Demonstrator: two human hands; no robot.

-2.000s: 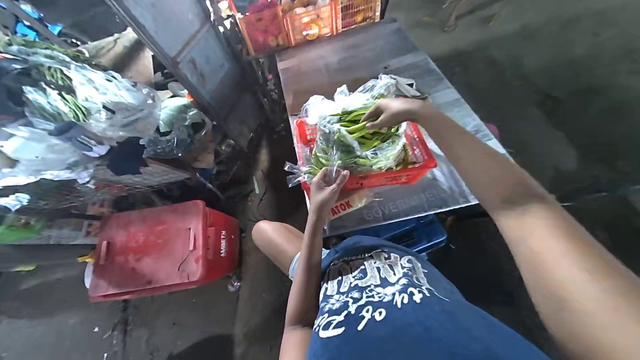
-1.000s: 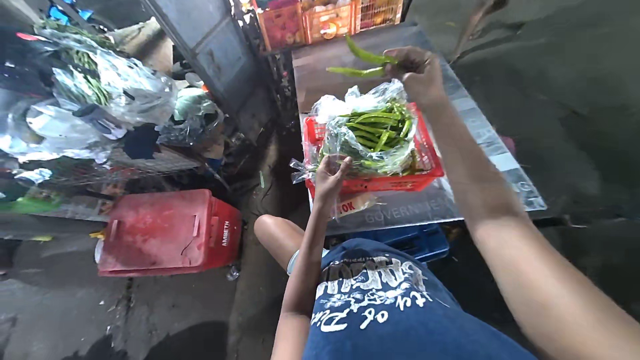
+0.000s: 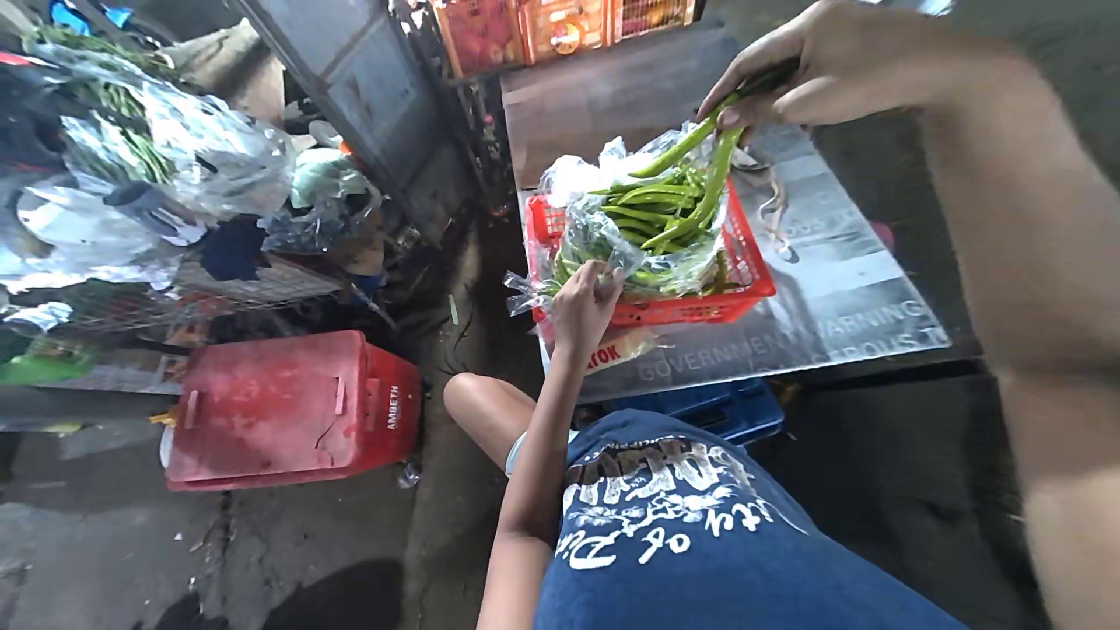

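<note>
A red plastic basket point(image 3: 754, 262) rests on a table covered with a printed sheet point(image 3: 814, 289). Inside it, long green chili peppers point(image 3: 652, 210) lie in a clear plastic bag point(image 3: 573, 184) that spreads over the basket. My right hand point(image 3: 787, 83), above the basket's upper right side, pinches a few long green peppers point(image 3: 719, 171) that hang down toward the heap. At the basket's lower left, my left hand point(image 3: 588, 297) grips the edge of the clear plastic; its fingertips are partly hidden by the film.
Orange crates point(image 3: 525, 39) with produce stand beyond the table. A red lidded box point(image 3: 271, 407) sits on the floor at left, below a rack holding bagged vegetables point(image 3: 149, 140). A blue crate point(image 3: 726, 411) is under the table's near edge. A grey metal panel point(image 3: 376, 96) rises between rack and table.
My right hand went from the heap up beyond the basket with peppers in its grip; now the peppers it holds hang over the basket's upper right. My left hand has stayed at the plastic.
</note>
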